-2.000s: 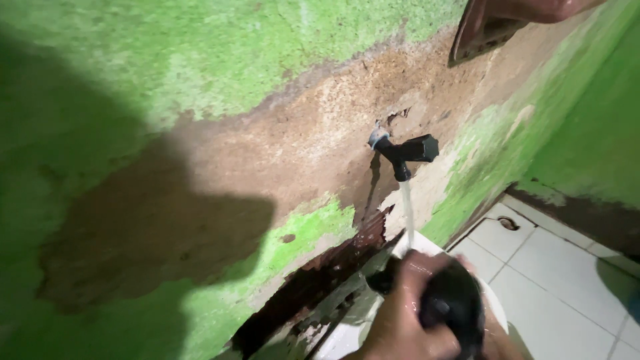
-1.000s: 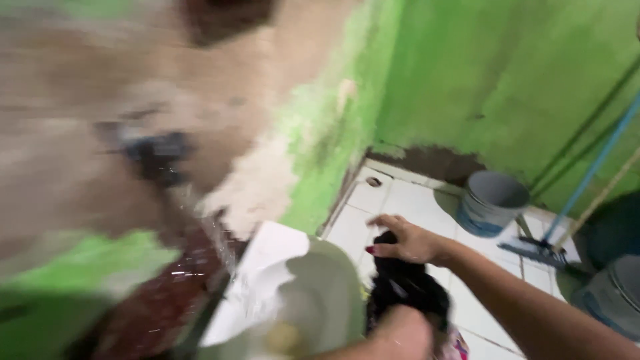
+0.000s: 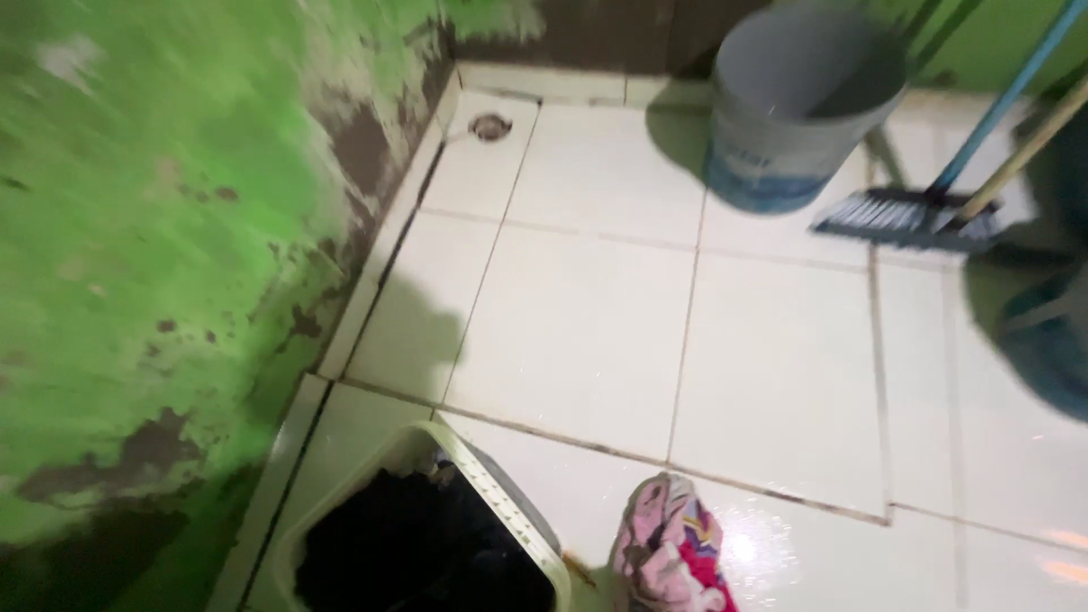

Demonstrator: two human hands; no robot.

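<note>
Neither of my hands shows in the head view now. A pale plastic basket (image 3: 501,501) stands at the bottom, left of the middle, with black cloth (image 3: 416,544) bunched inside it. Just to its right lies a crumpled pink cloth (image 3: 667,548) with red and patterned parts, on the white tiles. Whether either hand holds anything is hidden, as both are outside the picture.
A grey bucket (image 3: 765,161) stands by the far wall, and a brush head (image 3: 905,223) with blue and wooden handles beside it. A floor drain (image 3: 490,127) sits in the far corner. Peeling green wall (image 3: 187,255) rises at the left; a dark container (image 3: 1050,340) is at the right edge.
The view has swung from the running tap to the floor. Both hands, seen on black cloth a second ago, have left the picture.
</note>
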